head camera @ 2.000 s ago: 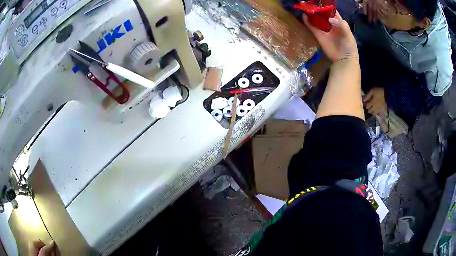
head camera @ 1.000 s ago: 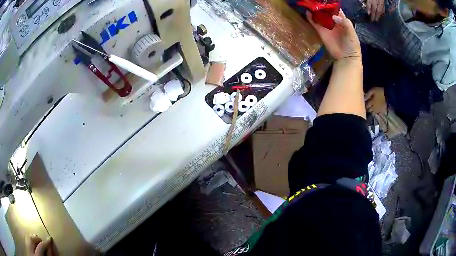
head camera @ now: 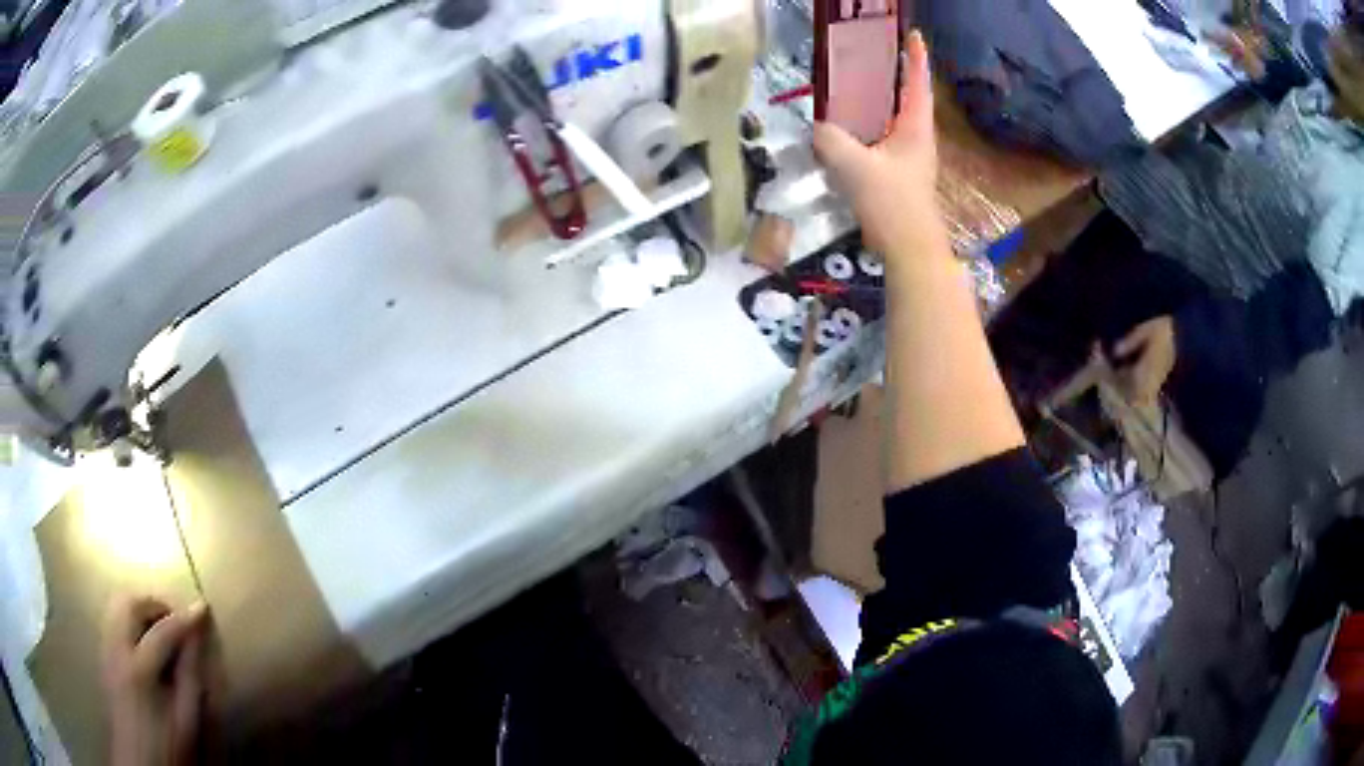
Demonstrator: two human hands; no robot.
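My right hand holds a smartphone in a reddish case upright beyond the machine head, at the top. My left hand rests on the tan garment panel at the lower left, its fingers bent on the cloth near a thin dark line. The panel lies under the presser foot, where the lamp glare hides detail. Whether the left fingers pinch the cloth is unclear. The white sewing machine has blue lettering.
Thread snips with red handles lie on the machine head. Bobbins sit in a dark tray. White scraps lie near the handwheel. Tan pieces lie beyond the table's front edge. Another person's hand shows at right.
The view has shifted, so the machine and panel appear further right. My right hand has moved left relative to the bobbin tray with the phone, which is now upright. My left hand stays on the panel.
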